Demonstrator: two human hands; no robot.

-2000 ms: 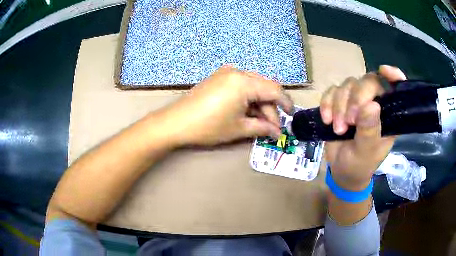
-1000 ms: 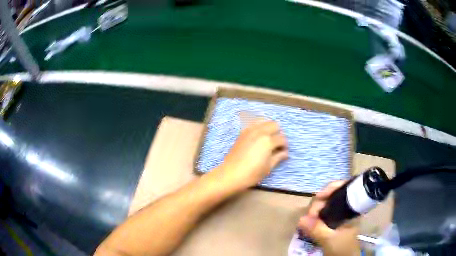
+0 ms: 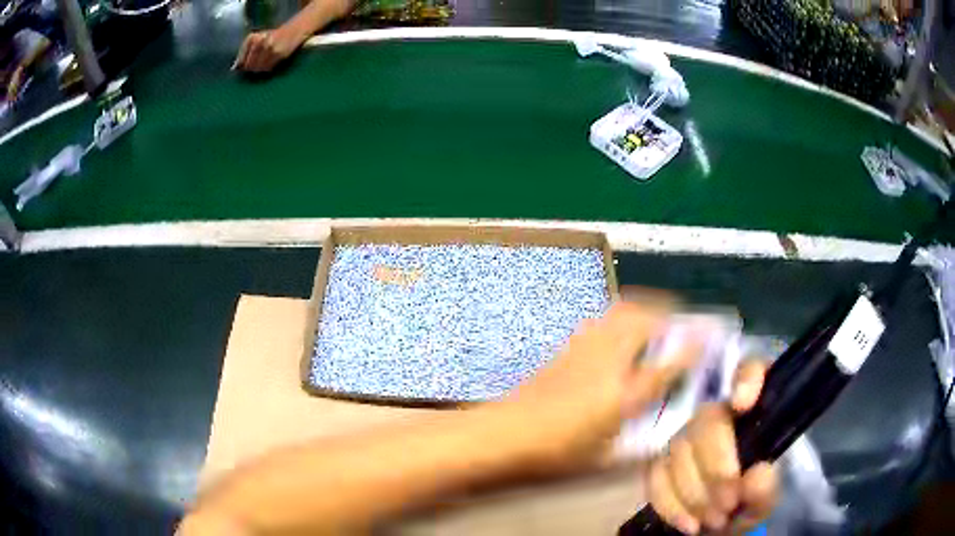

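Observation:
A white housing [image 3: 686, 382], blurred by motion, is tilted at the right of the mat; a thin red strand shows on it. My left hand [image 3: 618, 366], also blurred, reaches across and its fingers are closed on the housing. My right hand [image 3: 712, 471] is shut around the black electric screwdriver [image 3: 801, 387], which slants with its white-label end up to the right. The screwdriver's tip is hidden or out of frame. A clear plastic bag [image 3: 812, 487] shows behind my right hand.
The screw tray [image 3: 466, 238] lies on the cardboard mat [image 3: 257, 419], before the pale rail [image 3: 189, 235]. The green conveyor belt [image 3: 367, 136] carries white units, one at the centre right [image 3: 637, 139]. Another person's hand [image 3: 267, 50] is at the far edge.
The view has tipped up and shows more belt. My left hand has left the screw tray and moved right onto the housing, which shows tilted between my hands. My right hand still holds the screwdriver.

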